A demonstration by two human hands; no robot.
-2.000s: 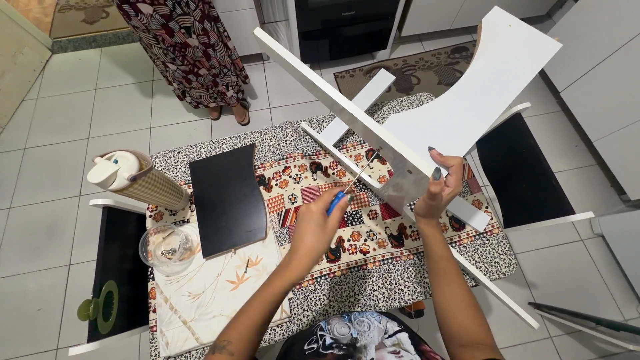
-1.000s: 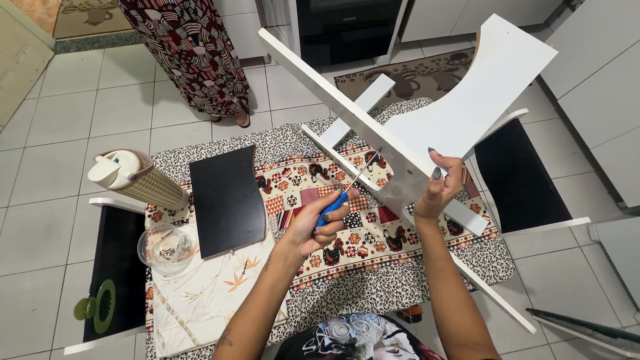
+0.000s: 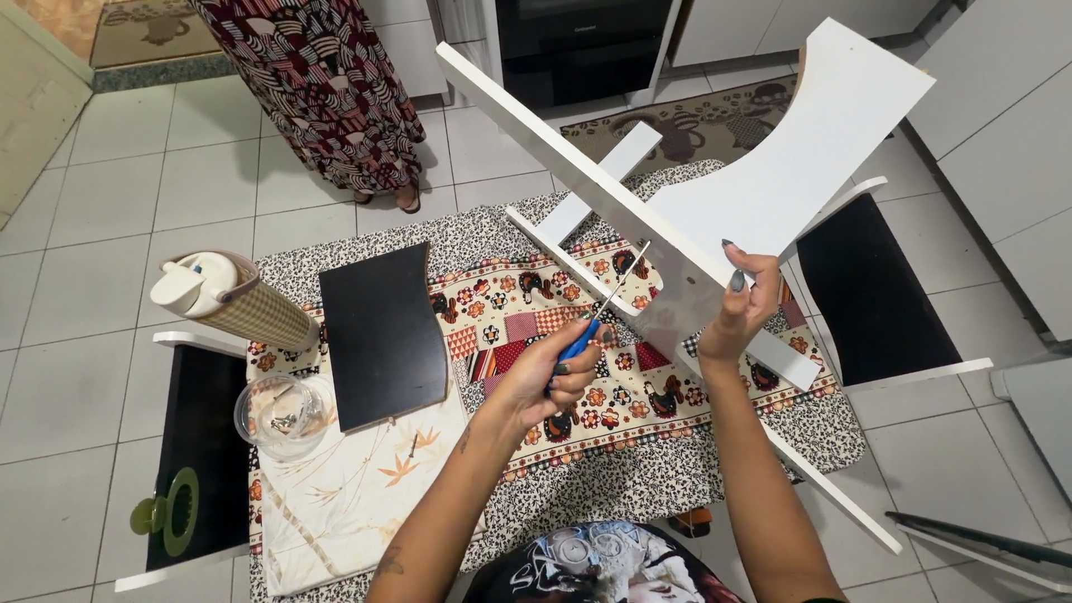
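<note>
My left hand (image 3: pixel 544 373) is closed around the blue handle of a screwdriver (image 3: pixel 579 342). Its thin metal shaft points up and right, with the tip at or close to the face of a long white board (image 3: pixel 586 180); contact is hard to tell. My right hand (image 3: pixel 741 314) grips the lower part of that board, where a curved white panel (image 3: pixel 779 159) joins it. Below and behind them, further white slats (image 3: pixel 599 184) of the furniture piece rest across the table. A black panel with a wavy edge (image 3: pixel 385 335) lies left of my left hand.
Clear round containers (image 3: pixel 283 416) holding small metal hardware and a screw (image 3: pixel 413 444) are on a light leaf-patterned cloth (image 3: pixel 327 536). A checkered tumbler (image 3: pixel 243 301) stands at the table's left. Black-seated chairs (image 3: pixel 871 293) flank the patterned tablecloth (image 3: pixel 636 469). A person (image 3: pixel 327 92) stands beyond.
My left hand has shifted its grip on the screwdriver handle, its fingers wrapping around differently. My right hand keeps its hold on the white board.
</note>
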